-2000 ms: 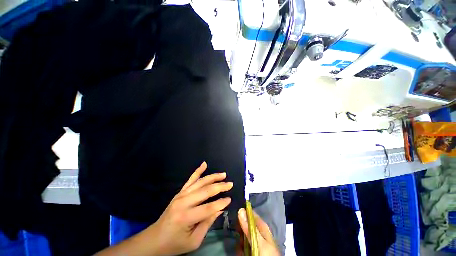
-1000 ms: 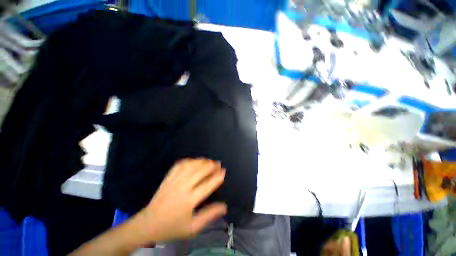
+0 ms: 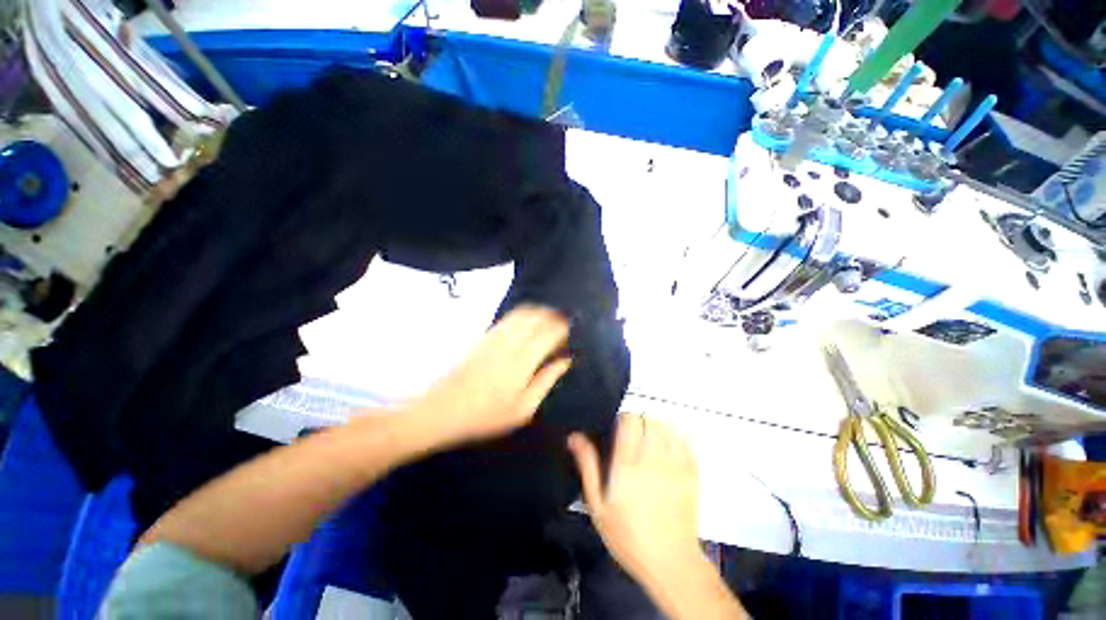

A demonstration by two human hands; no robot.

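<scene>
The black cloth (image 3: 400, 182) lies in a bent heap, left of the machine head, and hangs over the table's front edge. My left hand (image 3: 503, 375) is slightly blurred over the cloth's right part, thumb and fingers apart; whether it pinches a fold cannot be told. My right hand (image 3: 649, 484) is at the cloth's lower right border, thumb at the cloth and fingers spread over the white table, holding nothing visible. The scissors (image 3: 876, 442) lie right of my right hand, handles towards me, blades pointing up towards the machine.
The white overlock machine (image 3: 891, 260) with blue stripes stands at the right. A ruler strip (image 3: 849, 527) runs along the table's front edge. An orange packet (image 3: 1077, 503) lies far right. Blue bins (image 3: 946, 600) are below the table. A blue-edged trough (image 3: 655, 103) is at the back.
The scissors, in my right hand before, now lie on the table. My right hand has come to the cloth's border. My left hand has moved up; the cloth is bunched differently, baring table. The view has shifted.
</scene>
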